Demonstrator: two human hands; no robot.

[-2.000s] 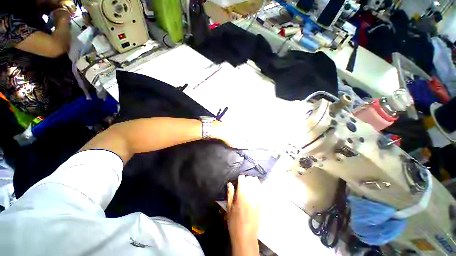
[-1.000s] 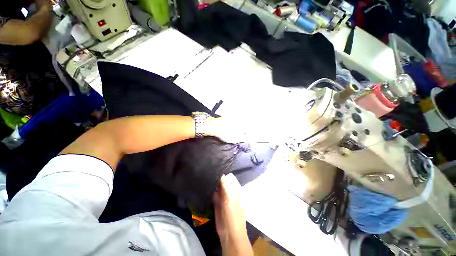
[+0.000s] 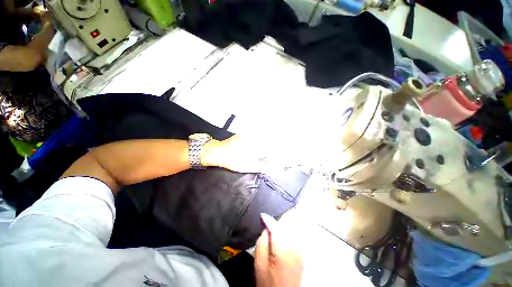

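Observation:
The dark garment (image 3: 208, 210) lies over my lap and the white table's edge, its part near the lamp looking purplish. Short black strips (image 3: 229, 121) stick out from its far edge onto the table. My left hand (image 3: 247, 153) lies over the cloth beside the needle area; its fingers are lost in glare. My right hand (image 3: 280, 249) is at the near edge of the garment, fingers bent, fingertips partly washed out, so its hold is unclear. The cream sewing machine head (image 3: 415, 146) stands to the right. The presser foot is hidden by glare.
Scissors (image 3: 379, 260) and a light blue cloth (image 3: 446, 263) lie by the machine. A pink-red thread cone (image 3: 452, 101) stands beyond it. Black cloth (image 3: 348, 50) lies on the far table. Another machine (image 3: 92, 25) and a person's arm (image 3: 25, 56) are at upper left.
My right hand has moved nearer and away from its earlier place on the cloth edge. The purplish cloth part lies flatter and more open. The view has shifted closer to the machine.

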